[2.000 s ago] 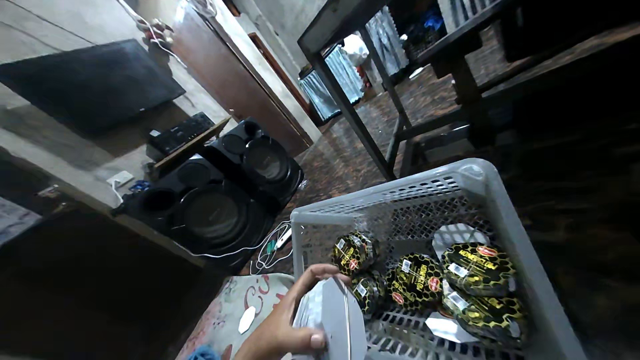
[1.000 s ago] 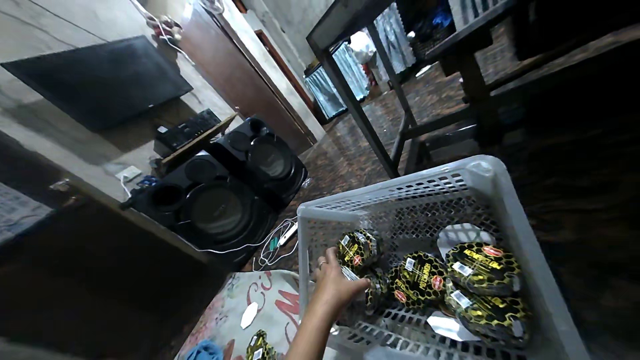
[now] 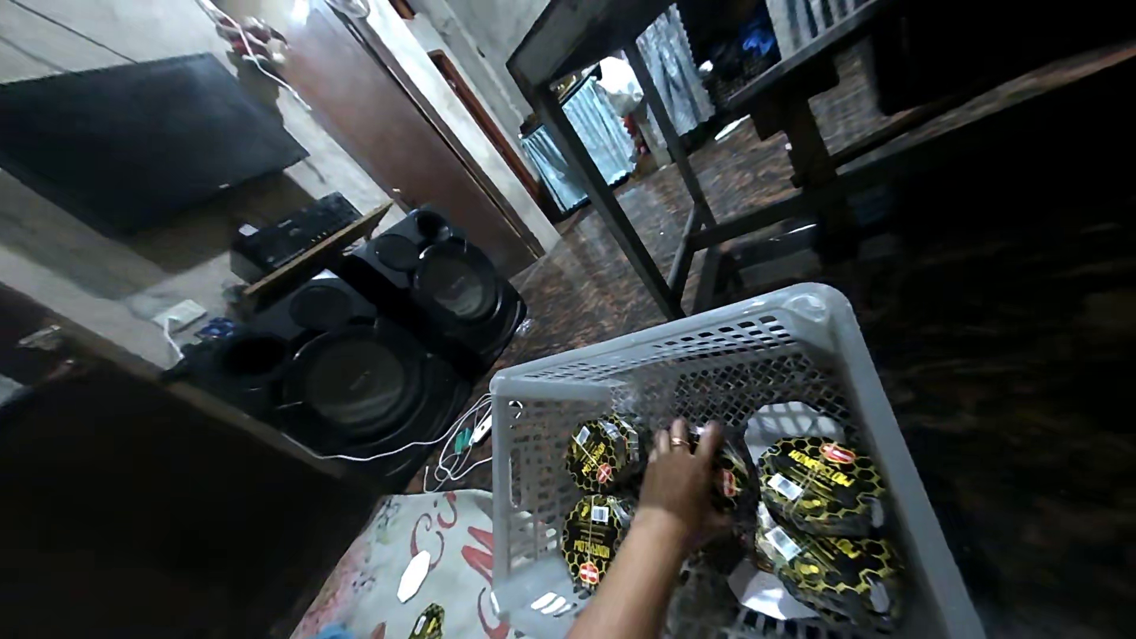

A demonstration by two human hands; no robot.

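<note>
My left hand reaches down into a grey plastic crate, its back to the camera and a ring on one finger. The fingers spread over a round pack with a black-and-yellow honeycomb label; whether they grip it is hidden. To the hand's left lie a similar pack and, below that, another pack. Two overlapping packs, an upper pack and a lower pack, lie along the right side, with a white card beside them. My right hand cannot be made out.
Left of the crate are a printed cloth with a white piece, part of a honeycomb-labelled pack and a white cable. Large black speakers stand beyond. Behind the crate is a dark table frame.
My left hand first held a stack of white discs, then reached to the packs at the crate's left side, and now lies over the middle pack. The lower left pack has shifted left.
</note>
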